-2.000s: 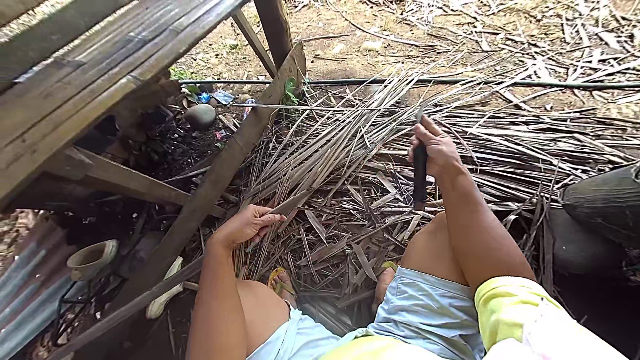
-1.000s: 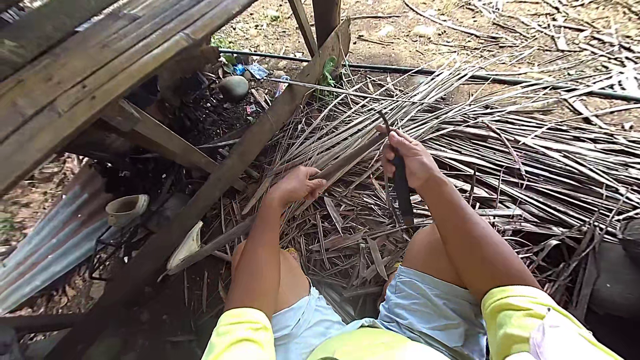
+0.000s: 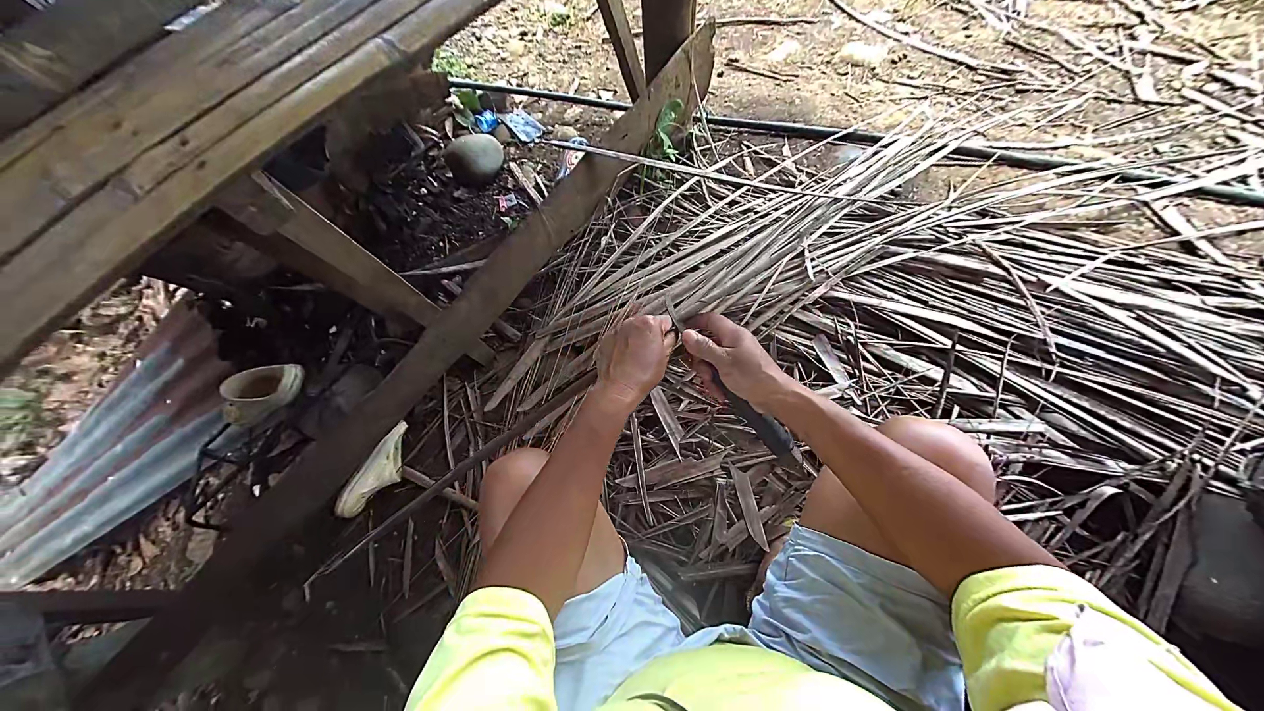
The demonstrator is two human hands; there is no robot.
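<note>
My left hand (image 3: 635, 357) is closed around a long dry palm leaflet (image 3: 474, 462), which trails down to the lower left past my knee. Close against it, my right hand (image 3: 733, 360) grips a knife with a dark handle (image 3: 758, 423); the handle's end points down and right. Part of the thin blade shows between the two hands, at the leaflet's end; the rest is hidden by the fingers. Beyond my hands, a large pile of dry palm leaflets (image 3: 987, 286) spreads to the right. Short cut pieces (image 3: 681, 474) litter the ground between my legs.
A slanting wooden board (image 3: 494, 286) and a bamboo bench (image 3: 197, 128) stand at the left. Near them are a corrugated metal sheet (image 3: 118, 444), a worn container (image 3: 262, 393), a pale shoe (image 3: 373, 472) and a round stone (image 3: 474, 158). A dark hose (image 3: 849, 131) crosses the ground behind the pile.
My hands, apart two seconds ago, have come together. The right hand with the knife has moved left to my left hand. The view has shifted somewhat.
</note>
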